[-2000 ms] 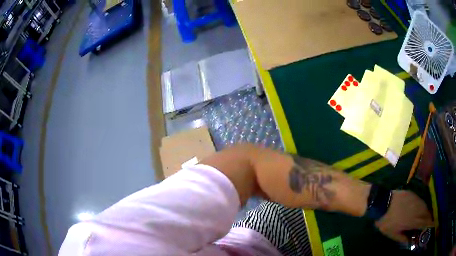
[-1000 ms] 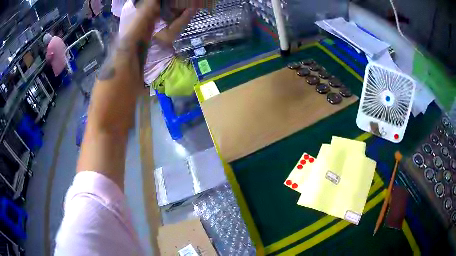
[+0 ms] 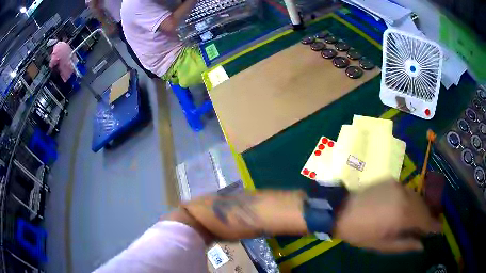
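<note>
My left hand [image 3: 386, 218], blurred, reaches across the mat at the lower right, with a dark watch [image 3: 320, 213] on its wrist. Its fingers point right; whether they hold anything cannot be told. The hand covers the lower part of the pale yellow sheets [image 3: 367, 149]. A sheet with red dot stickers [image 3: 320, 160] sticks out at their left. A slim orange-brown stick [image 3: 427, 154] and a maroon rectangle [image 3: 435, 186] lie to the right, partly behind the hand. A round dark thing [image 3: 438, 269] shows at the bottom edge. My right hand is not in view.
A brown cardboard sheet [image 3: 266, 106] bears dark round switches [image 3: 353, 71] at its far end. A white fan [image 3: 412, 69] stands at the right, near a tray of switches [image 3: 469, 141]. A seated person [image 3: 149, 37] is beyond the bench. A blue trolley [image 3: 117, 114] stands on the floor.
One second ago my left arm was raised at the upper left. Now it is down across the mat, over the yellow sheets. The view has shifted between frames.
</note>
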